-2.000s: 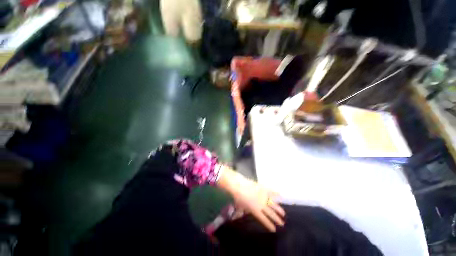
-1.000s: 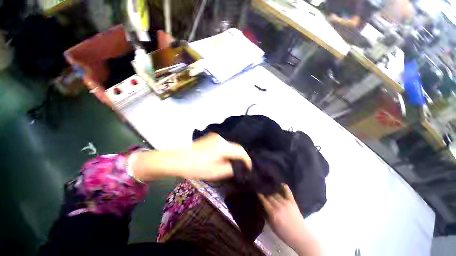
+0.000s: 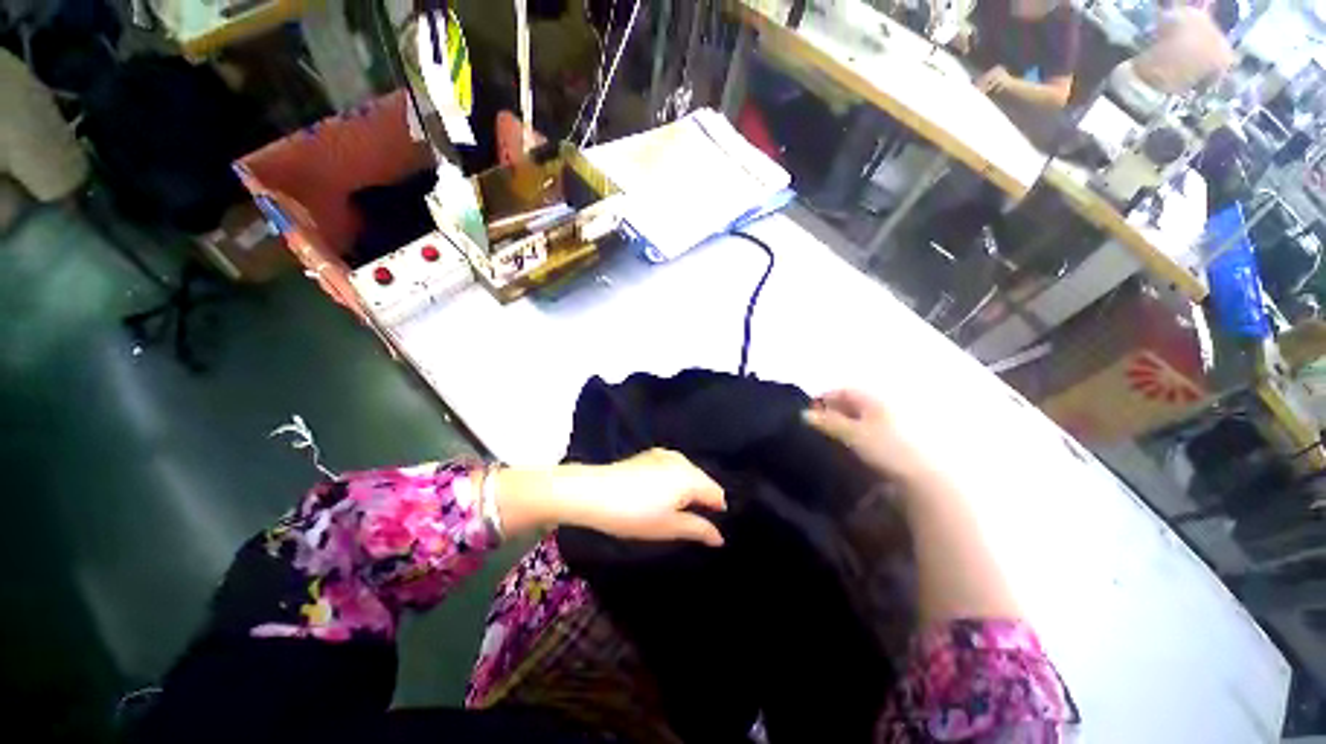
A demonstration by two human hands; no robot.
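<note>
A black garment (image 3: 727, 581) lies bunched over the near left edge of the white table (image 3: 1105, 581) and hangs down in front of me. A narrow black strap (image 3: 755, 298) sticks out from its far side across the table. My left hand (image 3: 662, 499) is on the garment's left part, thumb and fingers a little apart; whether it pinches cloth is not clear. My right hand (image 3: 858, 426) is at the garment's far right edge with its fingertips on the cloth; its grip is partly hidden and the forearm is blurred.
At the table's far left are a control box with red buttons (image 3: 413, 279), a wooden tray of small tools (image 3: 541, 218), stacked papers (image 3: 701, 182) and a reddish bin (image 3: 342, 160). A person's arm (image 3: 1030, 90) shows at another table behind. Green floor lies to the left.
The view swung from the aisle to the table, then steadied. My right hand moved from the garment's near side to its far right edge. The black strap now extends toward the papers.
</note>
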